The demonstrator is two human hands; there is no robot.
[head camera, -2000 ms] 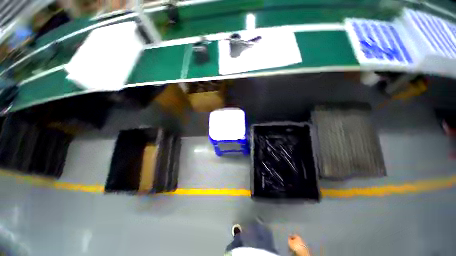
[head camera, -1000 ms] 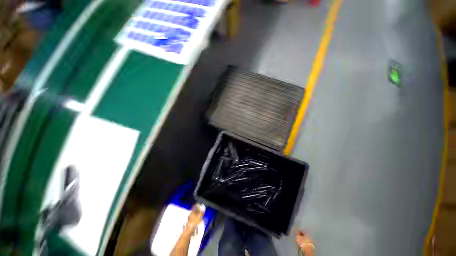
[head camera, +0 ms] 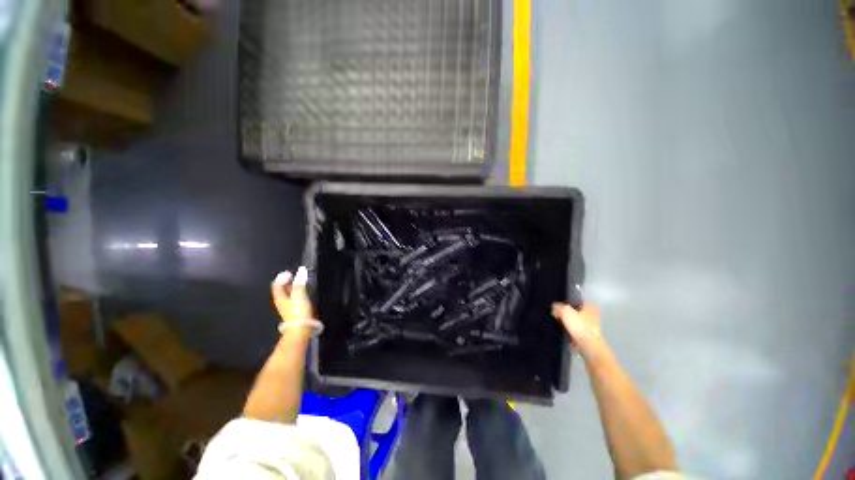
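Note:
A black plastic crate [head camera: 441, 378] lies in front of me, with a heap of long narrow black handle covers [head camera: 436, 281] inside. My left hand [head camera: 294, 300] is at the crate's left rim, with white coverings on the fingertips; its fingers are apart and I cannot tell whether they touch the rim. My right hand [head camera: 578, 323] is on the crate's right rim, with fingers over the edge and inside.
A ribbed black crate stack [head camera: 370, 84] stands just beyond the crate. A stool [head camera: 342, 441] with blue legs is at the lower left. Cardboard boxes [head camera: 112, 61] lie at the left by the bench edge. A yellow floor line [head camera: 520, 103] runs beyond the crate.
The view has turned and moved down over the crate. Both hands have come to its sides; the work mat and blue parts trays have left the view.

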